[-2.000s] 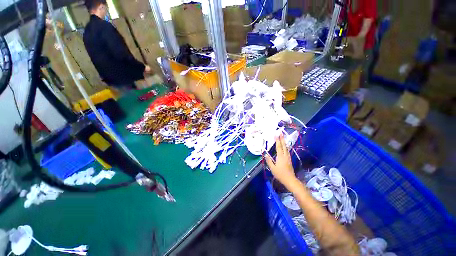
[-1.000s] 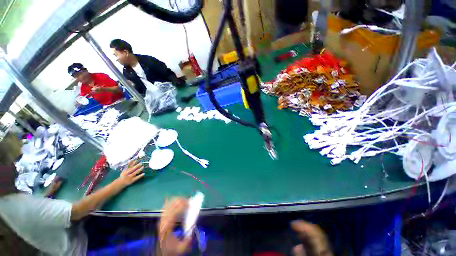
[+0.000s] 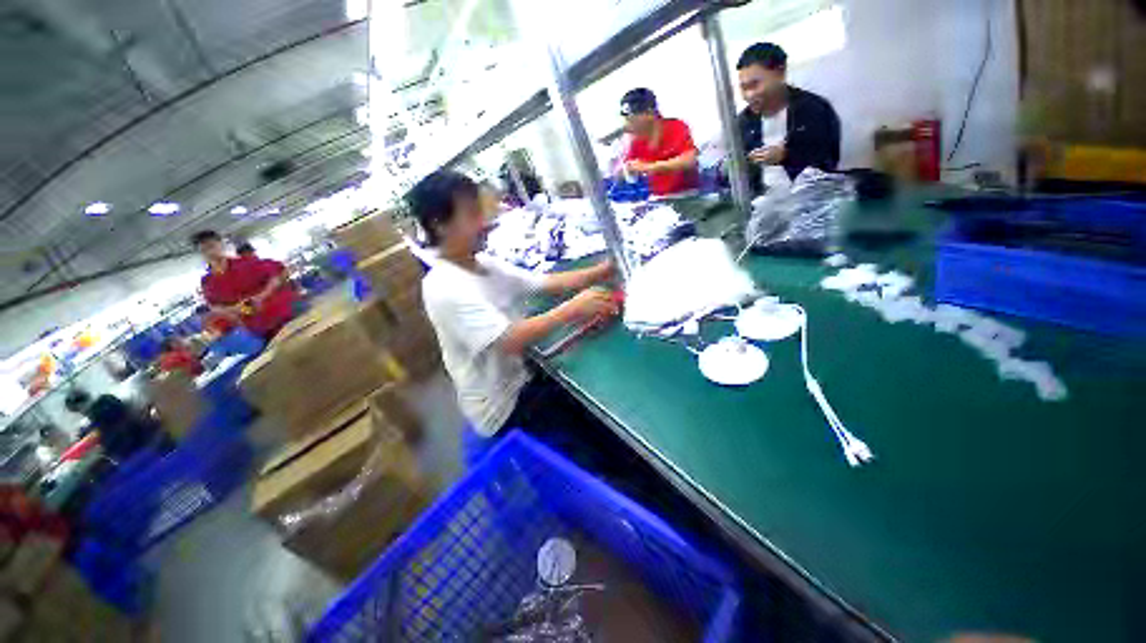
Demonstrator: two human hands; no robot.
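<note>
Two white disc lamp bases lie on the green bench (image 3: 704, 433), the nearer one (image 3: 733, 362) in front of the other (image 3: 769, 320). A white cord runs from them to white plug ends (image 3: 857, 451). A white heap or bag (image 3: 685, 286), too bright to make out, lies just behind them. A blue slatted crate (image 3: 440, 543) stands below the bench edge, with a wired disc (image 3: 557, 561) and more white parts inside. Neither of my hands can be made out. Only a blurred sliver of skin shows at the bottom edge, right of centre; I cannot tell what it belongs to.
A person in white (image 3: 468, 329) works at the bench edge beside an upright (image 3: 588, 157). Two more people sit behind the bench. White pieces (image 3: 936, 318) lie in a row near a blue bin (image 3: 1049, 270). A clear bag (image 3: 801, 211) and floor cartons (image 3: 339, 465) also show.
The view has swung left. The screwdriver, the orange-brown pile and the white wired heap have left the picture. The hand holding a white piece is no longer seen; the blue crate shows below.
</note>
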